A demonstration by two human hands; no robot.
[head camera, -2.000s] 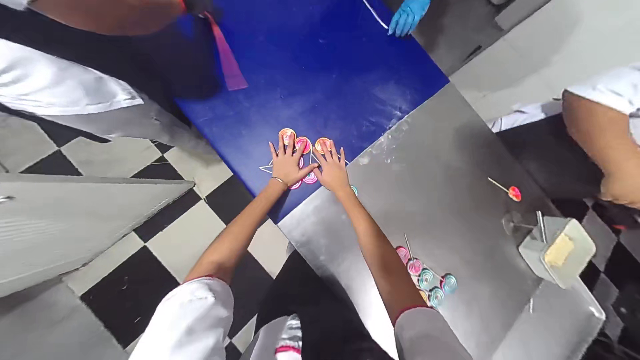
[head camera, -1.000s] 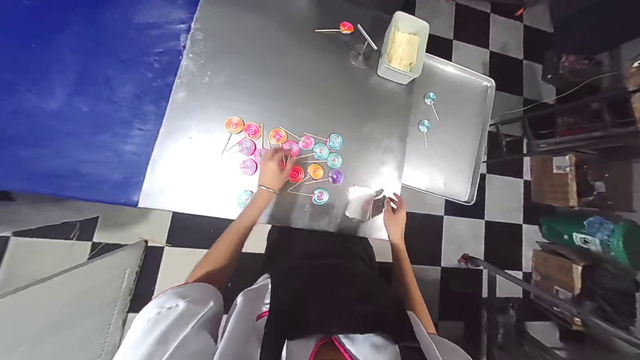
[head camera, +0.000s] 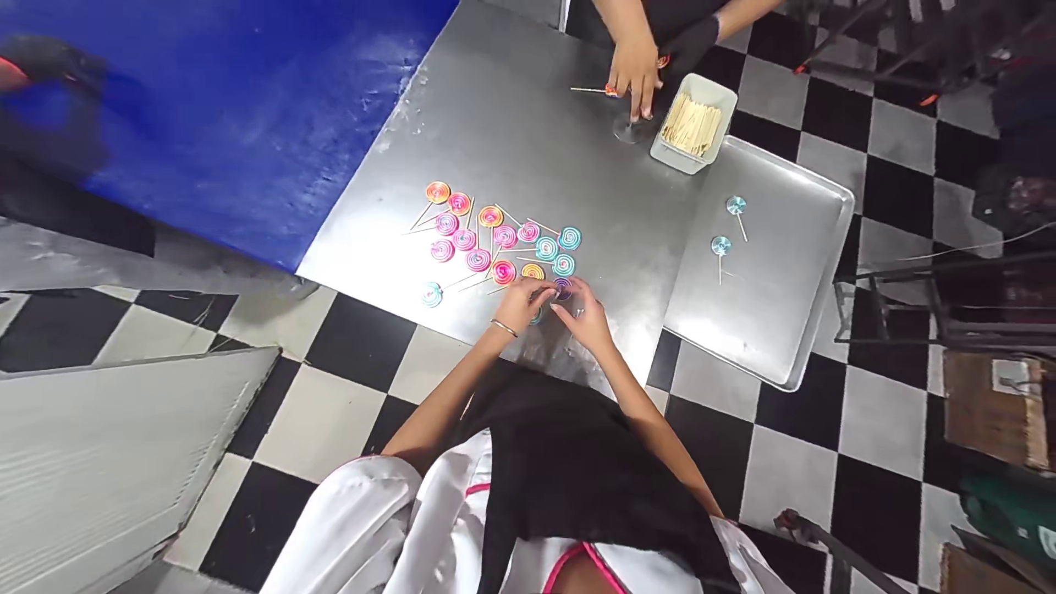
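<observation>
My left hand [head camera: 525, 302] and my right hand [head camera: 584, 315] meet at the near edge of the metal table, with a purple swirl lollipop [head camera: 563, 287] held between their fingers. Just beyond them lie several swirl lollipops on sticks, among them a pink one [head camera: 504, 272], an orange one [head camera: 491, 216] and a teal one [head camera: 569, 238]. Another teal lollipop [head camera: 431, 294] lies apart at the left. Part of one more teal lollipop shows under my left hand. What else my fingers touch is hidden.
A co-worker's hand [head camera: 634, 74] reaches over a red lollipop at the far side, near a white tub of sticks [head camera: 693, 124]. A metal tray [head camera: 742, 322] with two blue lollipops lies at the right. A blue work surface [head camera: 247, 107] adjoins the metal table [head camera: 528, 140].
My hands have come together at the purple lollipop; a second ago they were apart, the right at a small white piece near the table edge. A co-worker's hands have come in at the far side.
</observation>
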